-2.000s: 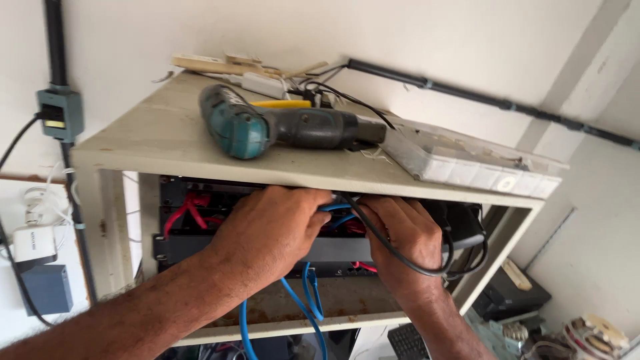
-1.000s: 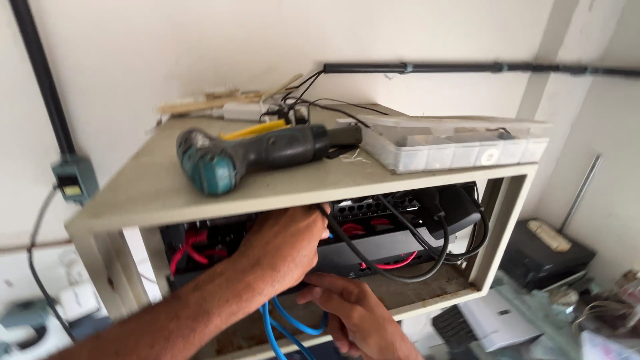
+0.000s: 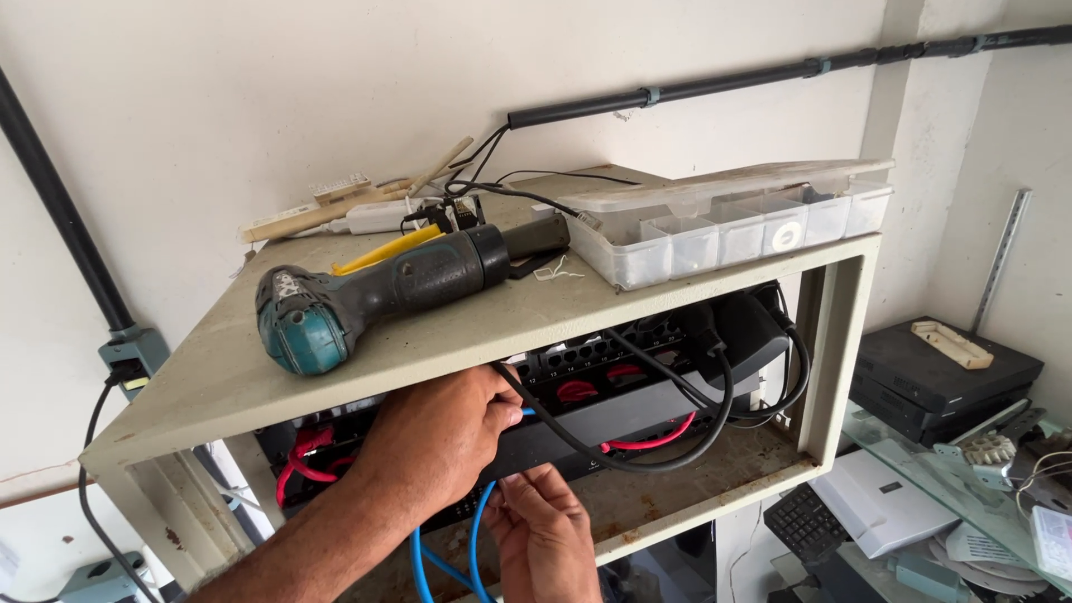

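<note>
Inside a beige metal rack cabinet (image 3: 469,356) is a black patch panel (image 3: 586,356) with numbered ports. My left hand (image 3: 444,427) reaches in under the cabinet's top edge, its fingers pinching a blue network cable (image 3: 528,411) at the panel; the cable's end is hidden. Lower down, below a black cable-management bar (image 3: 578,427), my right hand (image 3: 544,528) holds the blue cable where it comes down in loops. Red network cables (image 3: 297,465) are at the panel's left, and another red one passes below the bar. Black power cords (image 3: 716,419) hang in front, running from plugs at the right.
On the cabinet top lie a teal and black cordless power tool (image 3: 377,289), a clear compartment box (image 3: 720,230), a yellow-handled item (image 3: 389,249) and trunking pieces (image 3: 318,218). Black conduit (image 3: 720,84) runs along the wall. Right: black electronic boxes (image 3: 938,377), a keypad (image 3: 808,519), and a glass table (image 3: 930,486).
My right hand has moved from the panel, beside my left hand, down to the blue cable below the bar. My left hand remains at the panel. The view has shifted.
</note>
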